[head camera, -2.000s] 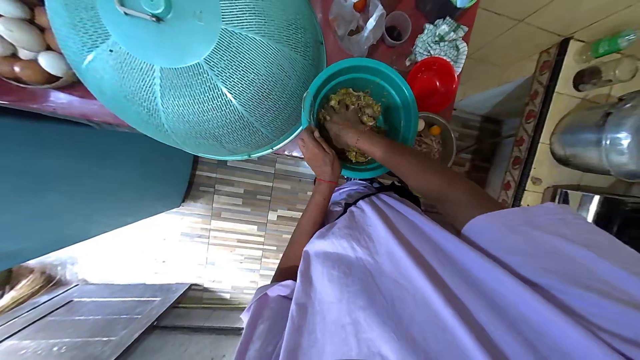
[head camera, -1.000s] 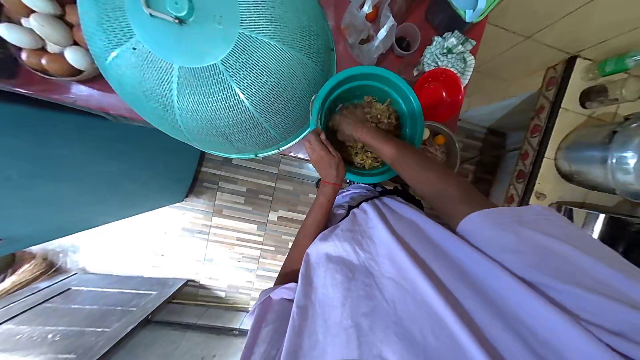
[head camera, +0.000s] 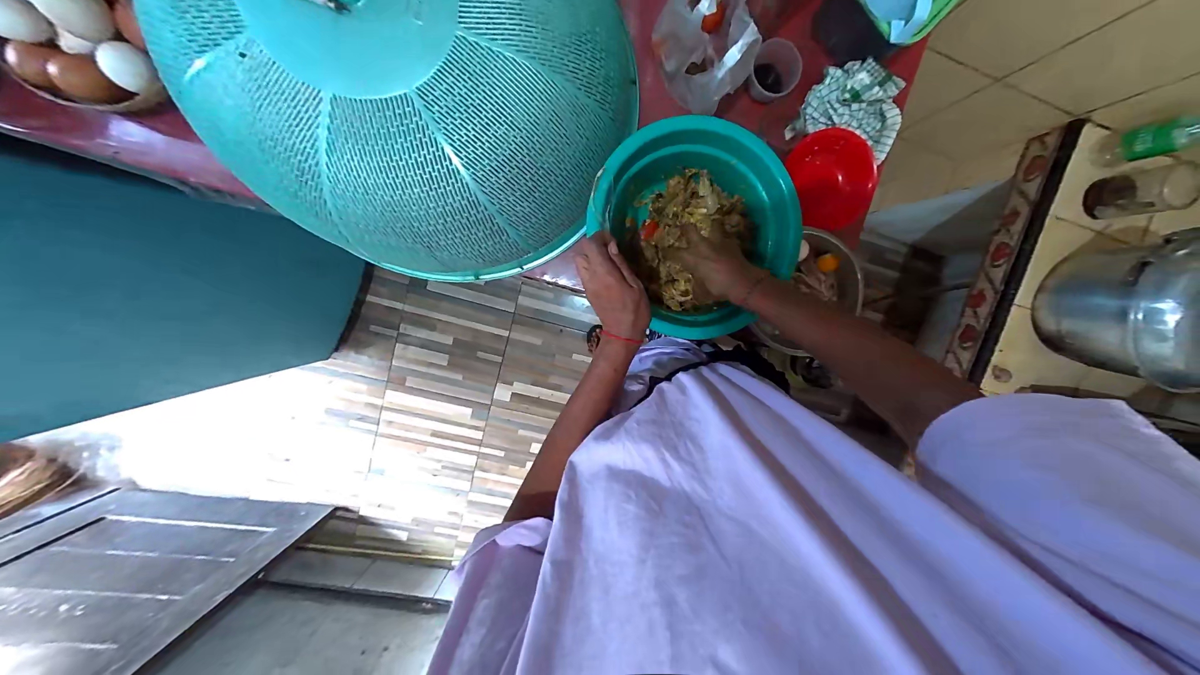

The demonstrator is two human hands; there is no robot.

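Observation:
A green plastic basin point(head camera: 776, 192) stands at the red table's edge and holds a yellowish-brown mix of shredded food point(head camera: 689, 202) with a bit of red in it. My left hand point(head camera: 614, 289), with a red string at the wrist, grips the basin's near left rim. Down in the food is my right hand point(head camera: 717, 265); its fingers are partly buried, so whether they close on any of it is hidden. Right of the basin lie a red plastic bowl point(head camera: 832, 178) and, lower, a metal bowl point(head camera: 851, 281) with pale shredded food and something orange.
A large turquoise mesh food cover point(head camera: 394, 169) sits left of the basin. Eggs point(head camera: 89, 77) fill a basket at the far left. Behind the basin are a plastic bag point(head camera: 703, 56), a clear cup point(head camera: 775, 70) and a checked cloth point(head camera: 848, 108). A metal pot point(head camera: 1116, 309) stands at right.
My right hand has moved within the food, from the basin's left part towards its middle. My left hand has stayed at the rim.

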